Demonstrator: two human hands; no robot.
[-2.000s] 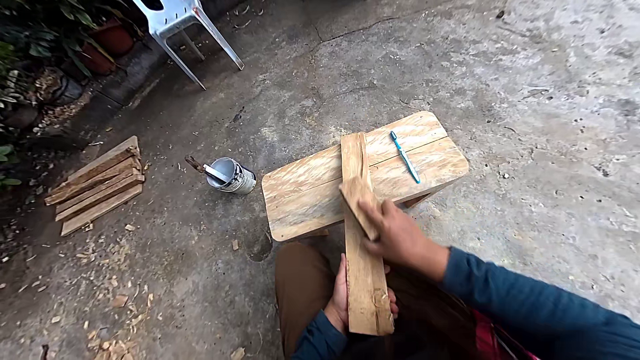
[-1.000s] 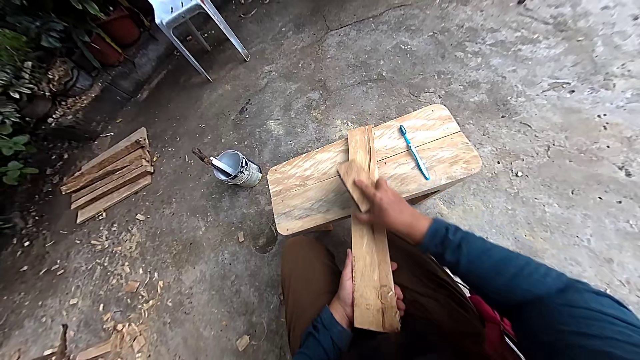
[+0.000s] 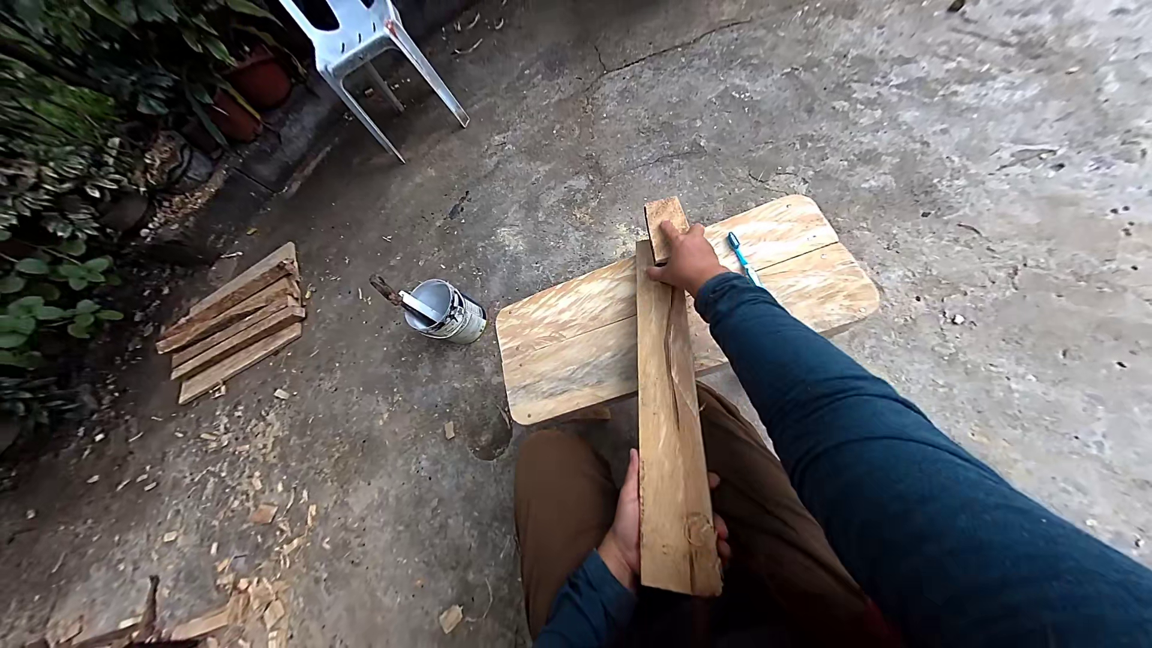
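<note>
A long wooden board [image 3: 670, 432] rests with its far end over a low wooden bench [image 3: 567, 346] and its near end above my lap. My left hand [image 3: 625, 526] grips the near part of the board from below, fingers showing at both edges. My right hand [image 3: 688, 261] holds a small wooden block [image 3: 664, 219] at the board's far end; the block reaches a little past that end. Just right of my right hand, a blue toothbrush [image 3: 740, 254] lies on the bench, partly hidden by my sleeve.
A metal can [image 3: 463, 322] with a tool in it stands left of the bench. Several wooden slats [image 3: 238, 337] lie farther left on the concrete floor. Wood chips [image 3: 264, 514] are scattered at the lower left. A plastic chair [image 3: 355, 49] and potted plants are at the upper left.
My right hand has moved away from me along the board to its far end with the block, which has turned more in line with the board. My left hand keeps its grip.
</note>
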